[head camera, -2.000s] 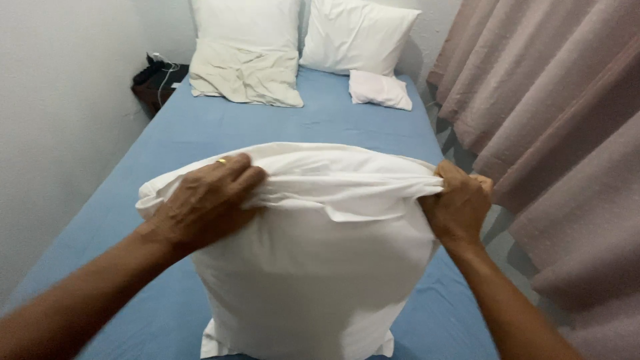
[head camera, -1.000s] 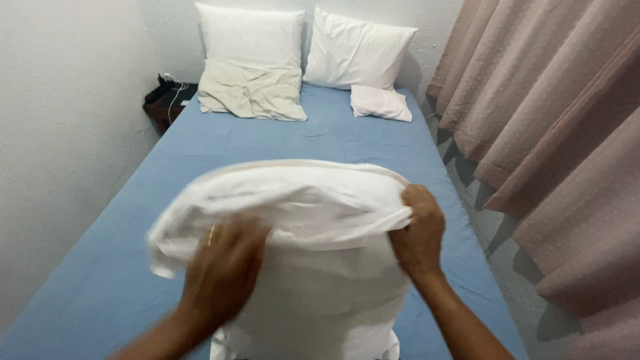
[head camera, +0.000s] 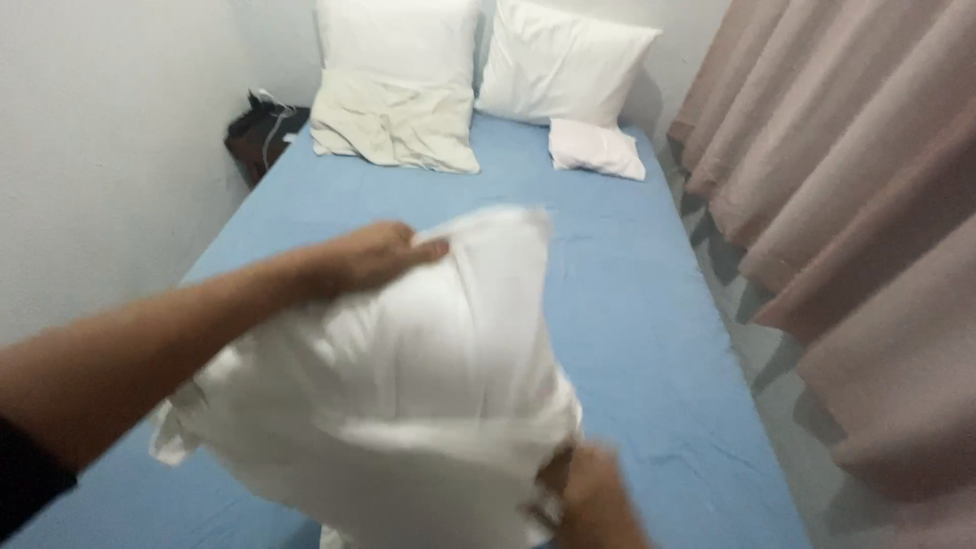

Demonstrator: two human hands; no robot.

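Note:
A white pillow in a white pillowcase [head camera: 396, 381] is tilted in front of me above the bed, partly blurred. My left hand [head camera: 374, 255] grips its upper left edge, thumb on the near side. Low on the right, my right hand [head camera: 583, 488] is closed on the lower right edge of the pillowcase, its fingers blurred and partly hidden by the cloth. Beneath the pillow lies a blue bedsheet [head camera: 633, 320] on the bed.
Two white pillows [head camera: 396, 38] [head camera: 564, 65] lean at the bed's head. A rumpled cream cloth [head camera: 393, 122] and a folded pale pink cloth [head camera: 596, 147] lie before them. A dark bedside table [head camera: 259, 145] with a cable stands left; pink curtains [head camera: 839, 191] hang right.
The pillow has turned and tilted. My left hand has moved up along it, while my right hand has gone down to its lower right side.

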